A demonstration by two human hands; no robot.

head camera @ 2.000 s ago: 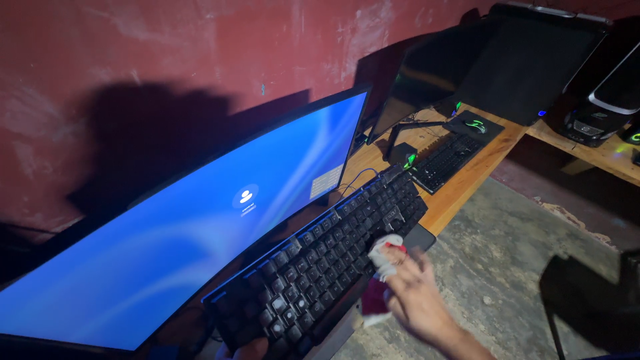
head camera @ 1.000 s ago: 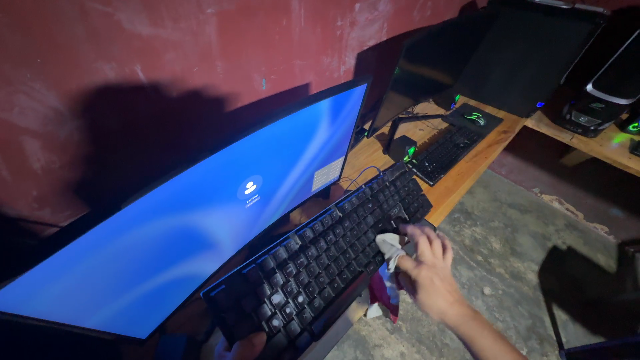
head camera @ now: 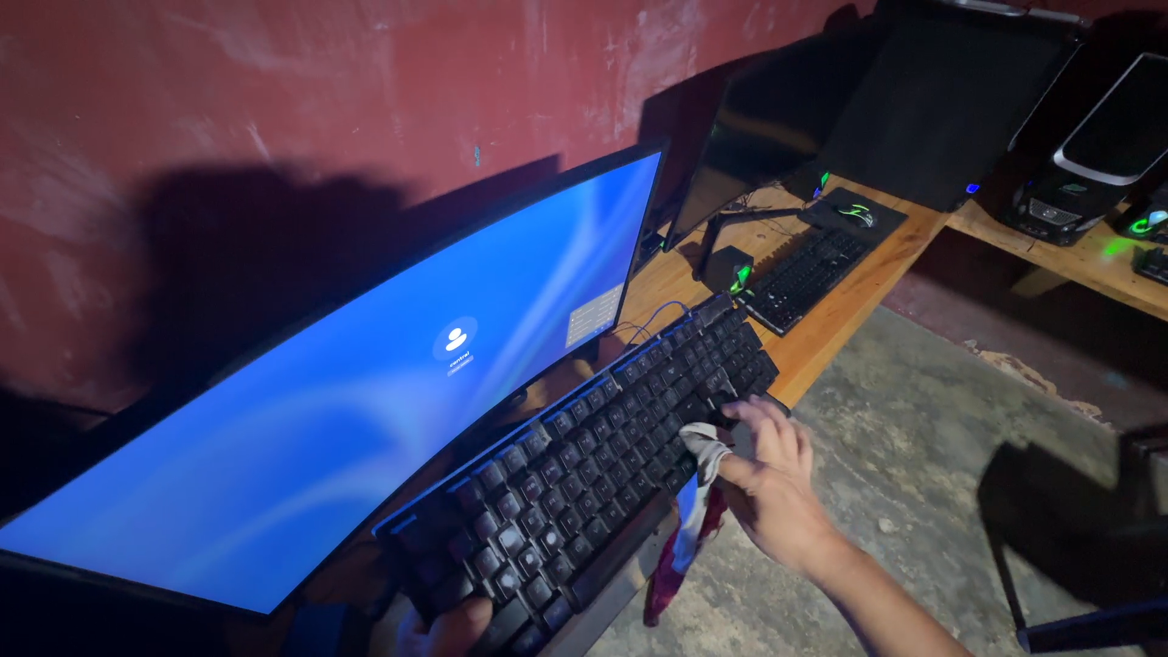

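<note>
A black keyboard [head camera: 584, 456] is tilted up in front of a lit curved monitor [head camera: 365, 365]. At its lower left end my left hand [head camera: 452, 630] grips the edge, thumb on top; its other fingers are hidden. My right hand [head camera: 771, 474] is at the right part of the keys, holding a cloth [head camera: 701, 497] with a pale part on the keys and a dark red and white part hanging below the near edge. The fingers of that hand reach over the keys near the right end.
Further along the wooden desk [head camera: 876, 301] lie a second black keyboard [head camera: 803, 274] and a mouse [head camera: 856, 214] on a pad. A dark monitor [head camera: 748, 146] stands behind them. Black computer equipment [head camera: 1058, 205] sits on the right-hand shelf, and a dark chair [head camera: 1086, 547] stands on the floor.
My right hand has shifted slightly along the keyboard toward its right end, with the cloth in it, since two seconds ago. My left hand remains at the left end.
</note>
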